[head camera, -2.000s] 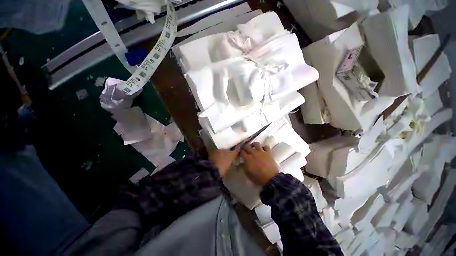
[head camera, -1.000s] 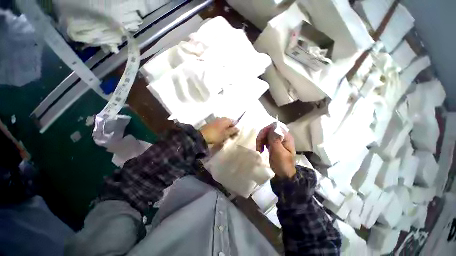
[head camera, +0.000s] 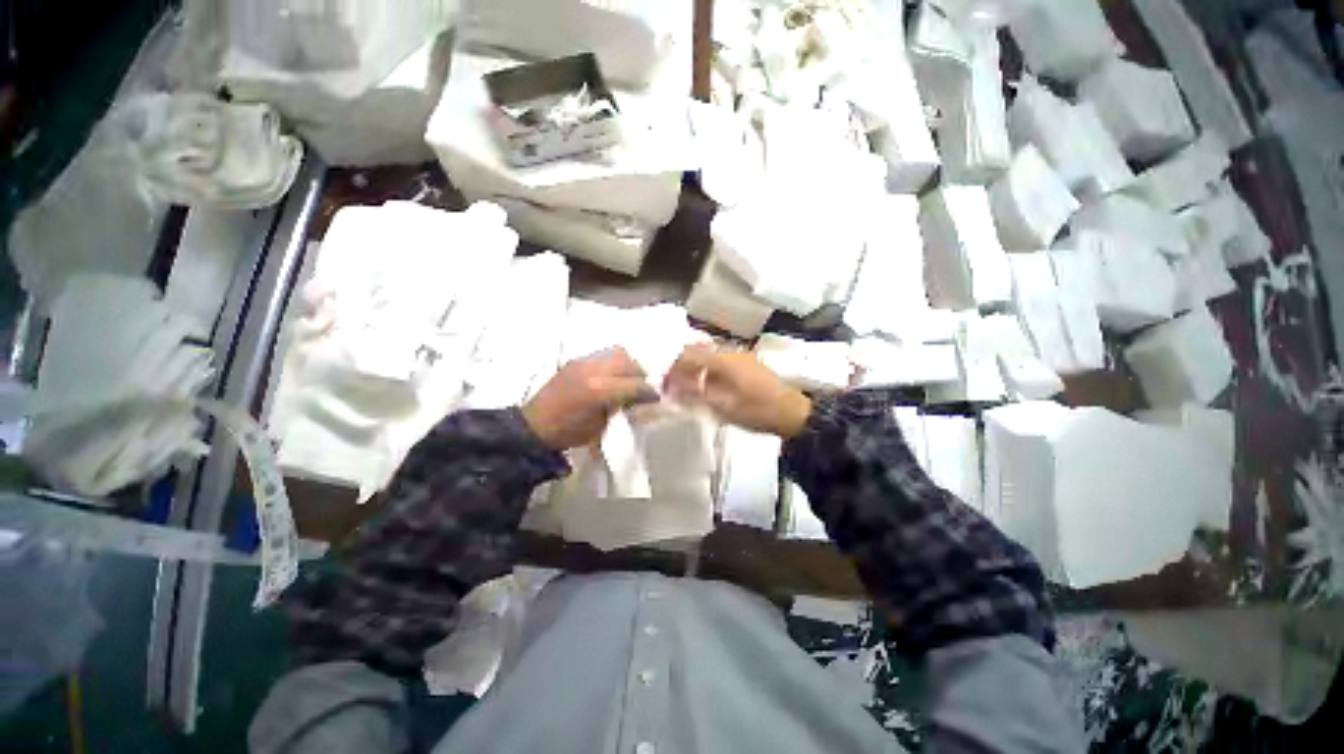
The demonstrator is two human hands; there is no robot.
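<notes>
A folded white stack (head camera: pixel 634 517) lies at the near table edge in front of me. My left hand (head camera: pixel 593 398) is over its far left part, fingers pinched on a narrow white strip (head camera: pixel 627 457) that hangs down over the stack. My right hand (head camera: pixel 734 389) is close beside it, fingertips pinched on white material between the hands, seemingly the same strip. Glare and the fingers hide its exact course. White tied bundles (head camera: pixel 391 302) lie overlapped to the left; glare blurs their ties.
A small open box (head camera: pixel 554 124) with pale bits sits on a stack behind. Many white block stacks (head camera: pixel 1098 486) fill the right. Loose strips (head camera: pixel 796 52) lie at the back. Metal rails (head camera: pixel 236 427) and a marked tape (head camera: pixel 271 508) are at left. Scraps litter the green floor.
The view has turned right. My hands moved from apart to close together over the near stack. A strip now hangs from my left hand; the dark thin item earlier there is not visible.
</notes>
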